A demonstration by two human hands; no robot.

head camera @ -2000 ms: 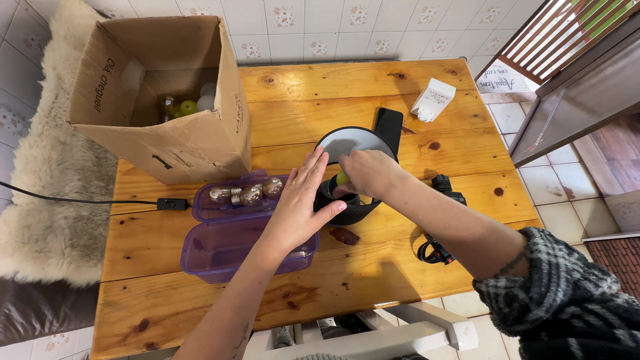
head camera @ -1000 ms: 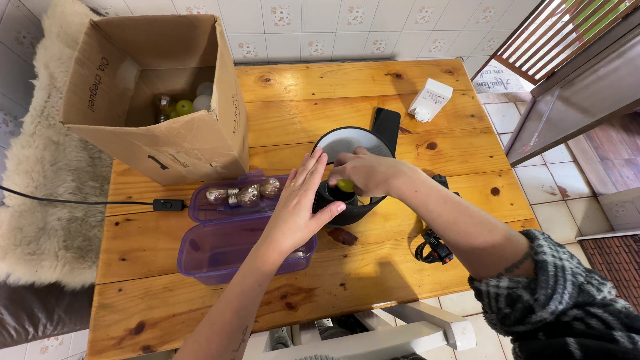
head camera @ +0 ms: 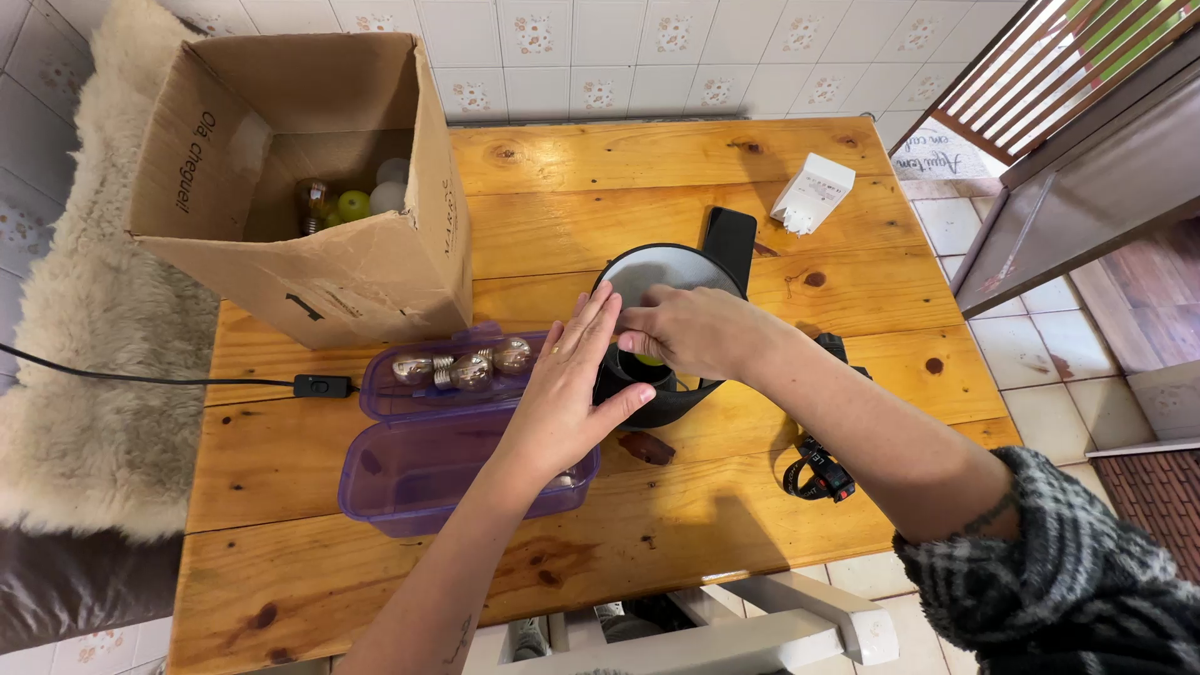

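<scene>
A black round lampshade-like fixture (head camera: 671,401) with a pale grey inside lies on the wooden table. Against its left side rests my left hand (head camera: 572,384), fingers extended and thumb apart. My right hand (head camera: 698,328) reaches into the opening, its fingers curled around a yellow-green object (head camera: 647,359) that is mostly hidden; earlier frames show more of it. Left of the hands, several clear glass light bulbs (head camera: 472,371) lie in the lid of a purple plastic container (head camera: 403,469). A black inline cord switch (head camera: 322,385) touches the lid's left edge.
A cardboard box (head camera: 309,281) holding bulbs and green balls stands back left. Behind the fixture lies a black phone (head camera: 729,239), with a small white carton (head camera: 814,192) farther right. A black headlamp (head camera: 820,471) lies under my right forearm, and a brown object (head camera: 647,447) near the fixture.
My right hand has shifted and turned over the fixture's opening, covering more of the yellow-green object. My left hand stays at the fixture's side.
</scene>
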